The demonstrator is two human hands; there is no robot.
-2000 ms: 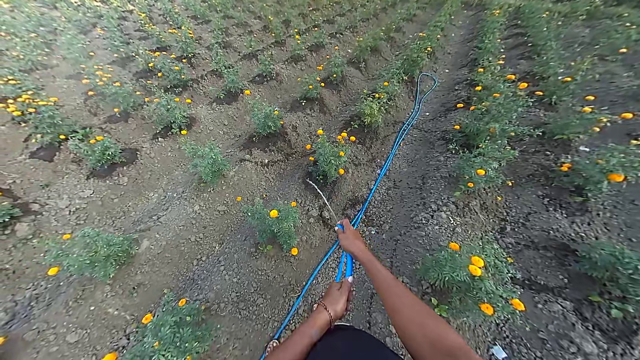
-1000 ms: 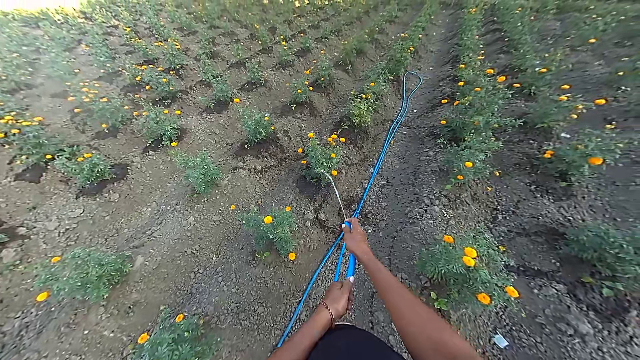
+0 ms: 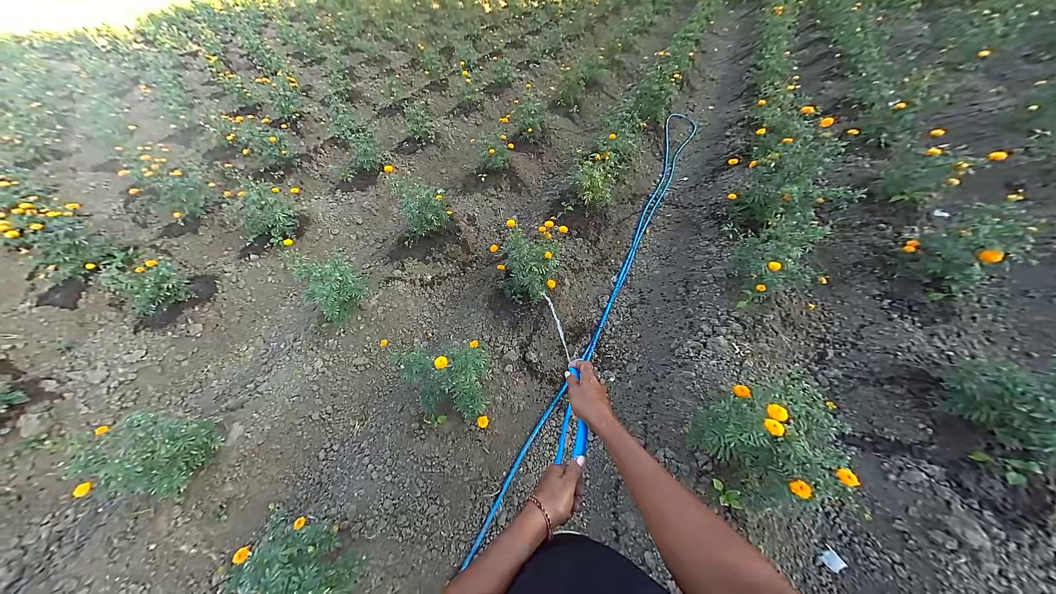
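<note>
My right hand point(image 3: 591, 398) grips a blue hose point(image 3: 581, 437) close to its outlet. Behind it, my left hand point(image 3: 558, 493), with a bracelet at the wrist, is closed around the same hose lower down. A thin stream of water point(image 3: 558, 323) leaves the outlet and reaches the base of a marigold plant point(image 3: 528, 262) with several orange flowers. More blue hose point(image 3: 629, 260) lies on the soil, running from beneath my hands up the furrow to a loop. Left of my hands stands a smaller marigold plant point(image 3: 450, 379).
Rows of marigold plants fill the field on both sides, one large plant point(image 3: 771, 437) right of my arm. Dark wet soil point(image 3: 177, 304) surrounds some plants at the left. Clods and stones cover the bare soil. A small pale scrap point(image 3: 832, 560) lies at the lower right.
The water stream, which pointed up and left two seconds ago at the soil left of the flowering plant, has swung right and now meets that plant's base. Both hands keep their hold on the hose.
</note>
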